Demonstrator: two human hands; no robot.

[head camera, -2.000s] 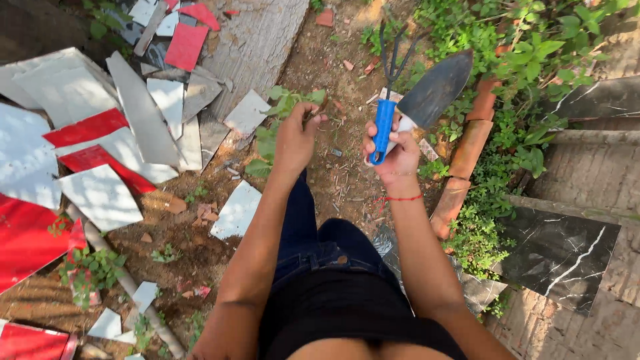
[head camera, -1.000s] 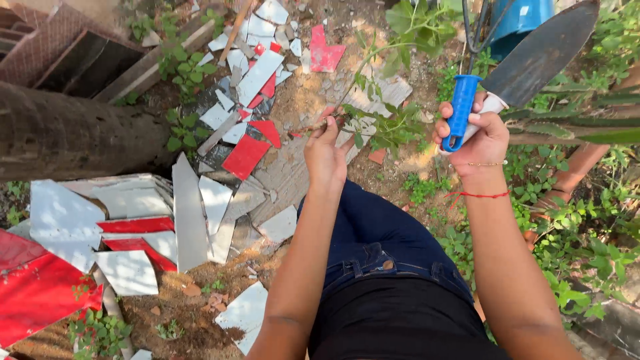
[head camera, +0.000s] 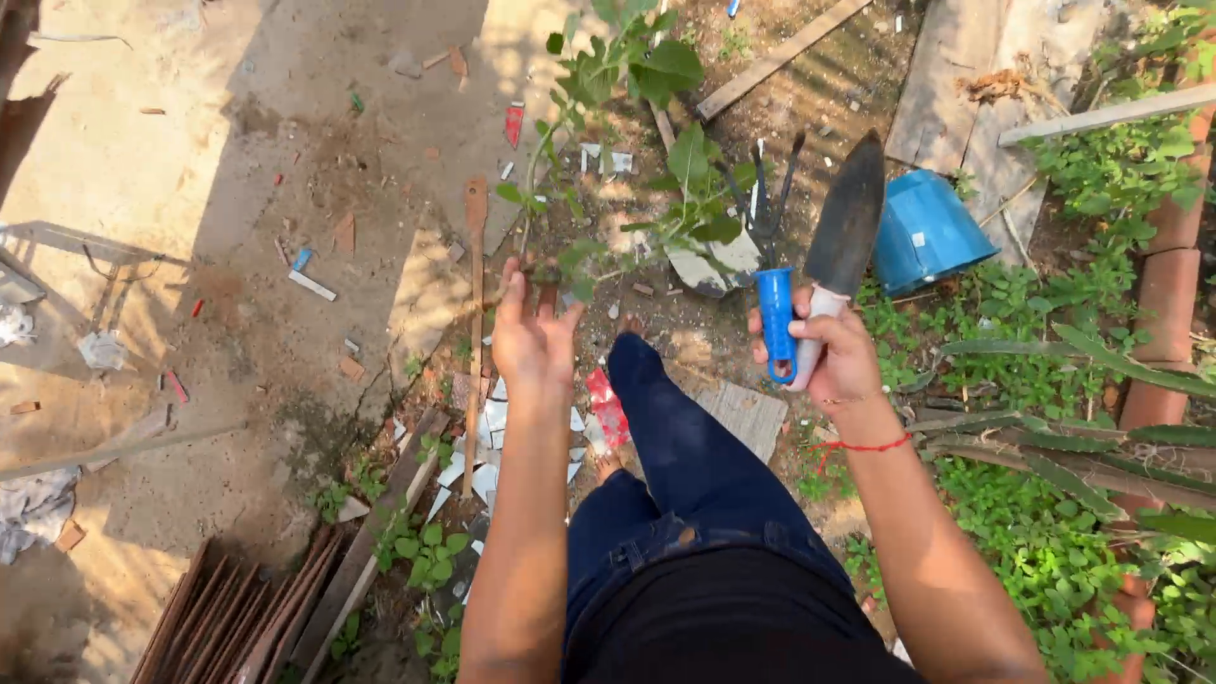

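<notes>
My left hand [head camera: 537, 332], palm partly up, has its loosely curled fingers at the stems of a leafy green plant [head camera: 698, 171], whose branches spread ahead of it and to the right. The exact grip on the stems is partly hidden. My right hand [head camera: 826, 351] is closed around two tools side by side. One is a hand cultivator [head camera: 777, 313] with a blue plastic handle and dark metal tines pointing forward. The other is a garden trowel [head camera: 848, 223] with a dark blade and a pale handle, its tip also pointing forward.
A blue plastic bucket [head camera: 931, 233] lies tilted at the right, near low weeds, spiky-edged leaves [head camera: 1130, 361] and a clay-tile border [head camera: 1164, 304]. Broken white tile pieces [head camera: 489, 418] lie near my feet. A wooden strip [head camera: 475, 332] and stacked brown sheets [head camera: 242, 617] are at the left.
The view has swung strongly onto other ground, with the concrete now at the left. My left hand has turned more palm-up at the plant; my right hand still holds both tools.
</notes>
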